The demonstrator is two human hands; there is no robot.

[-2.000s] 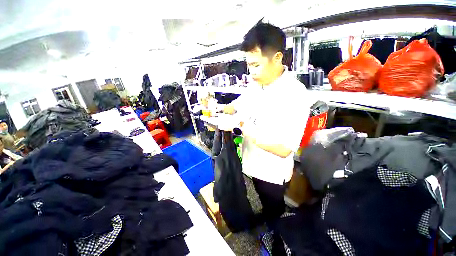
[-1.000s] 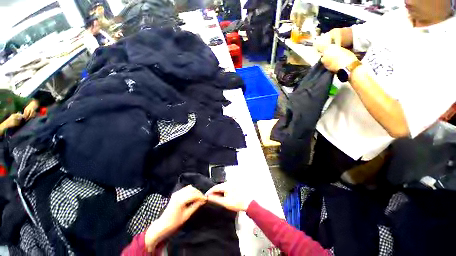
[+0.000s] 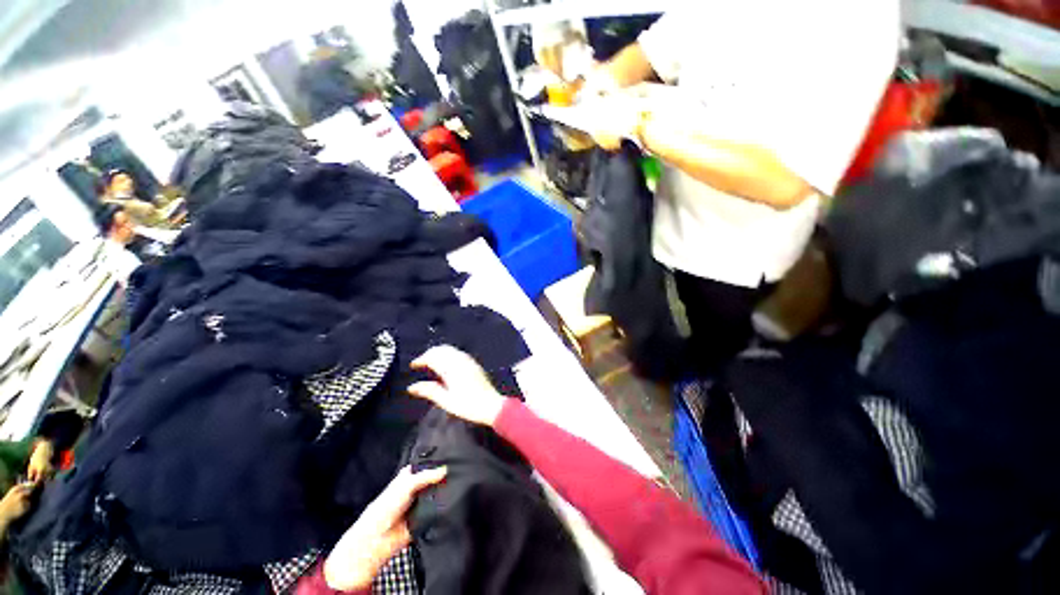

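A black garment piece (image 3: 488,523) with small dark dots along its edge lies at the near end of the table, in front of me. My left hand (image 3: 384,529) is at its left edge, the thumb on top of the cloth and the fingers partly hidden, gripping it. My right hand (image 3: 459,387) is at the far end of the piece, fingers apart and curved, with nothing visible in it. A large navy-black garment heap (image 3: 244,430) with black-and-white checked lining (image 3: 349,389) lies beside and beyond both hands.
The white tabletop (image 3: 570,401) runs along the right of the heap. A person in white (image 3: 756,140) stands right, holding a dark garment (image 3: 628,244). Blue bins (image 3: 523,233) are beside the table. More dark garments (image 3: 988,407) are piled right. Other people sit at the left.
My hands were together, pinching the black cloth's edge. They are now apart: the right has moved up and away, the left stays on the cloth. The camera view has shifted.
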